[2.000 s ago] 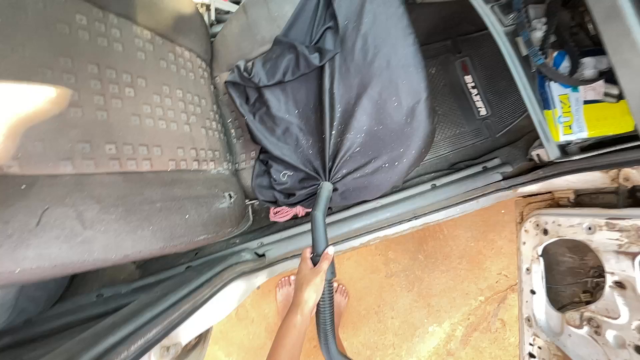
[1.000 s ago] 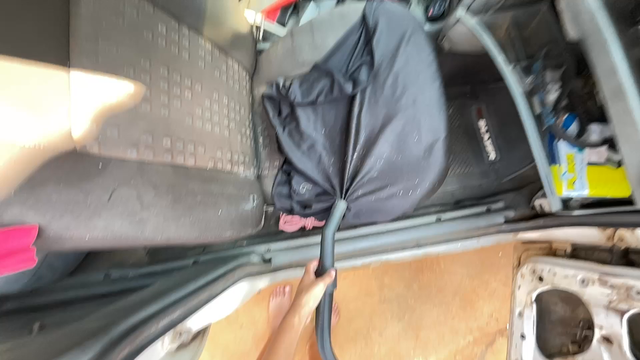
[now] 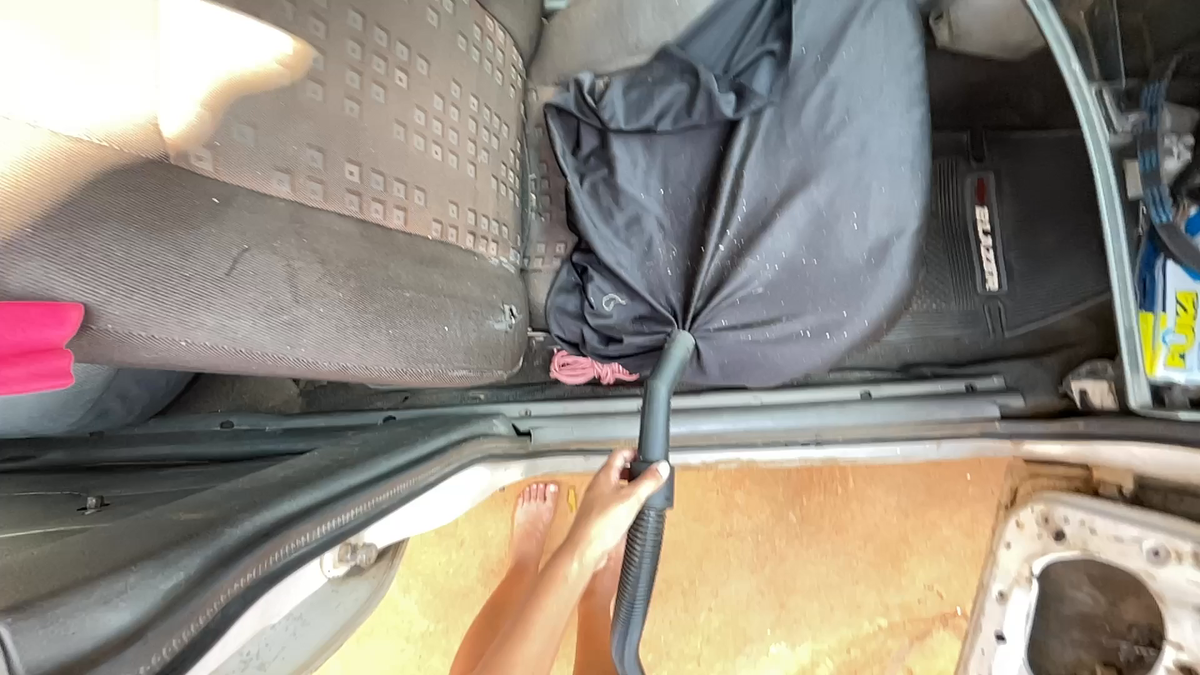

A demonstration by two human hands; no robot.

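Observation:
My left hand (image 3: 628, 487) is shut around the black handle of a vacuum cleaner hose (image 3: 656, 427), where the bent tube meets its ribbed part. The tube's tip touches a dark fabric cover (image 3: 816, 206), whose folds gather tightly at the tip. This fabric is draped over the front seat area and bears small pale specks. A bundle of pink cord (image 3: 591, 367) lies beside the fabric's lower edge, left of the tube. My right hand is not in view.
A patterned car seat (image 3: 309, 272) fills the left, with a pink item (image 3: 37, 345) at its edge. The door sill (image 3: 806, 412) crosses below. At right are a rubber floor mat (image 3: 1041, 225), a yellow and blue package (image 3: 1172, 328) and an opened door panel (image 3: 1012, 572). Bare feet stand below.
The view has shifted nearer to the seat. The pink item at the left edge, absent two seconds ago, is in view. My left hand keeps its hold, with the tube's tip still at the gathered fabric.

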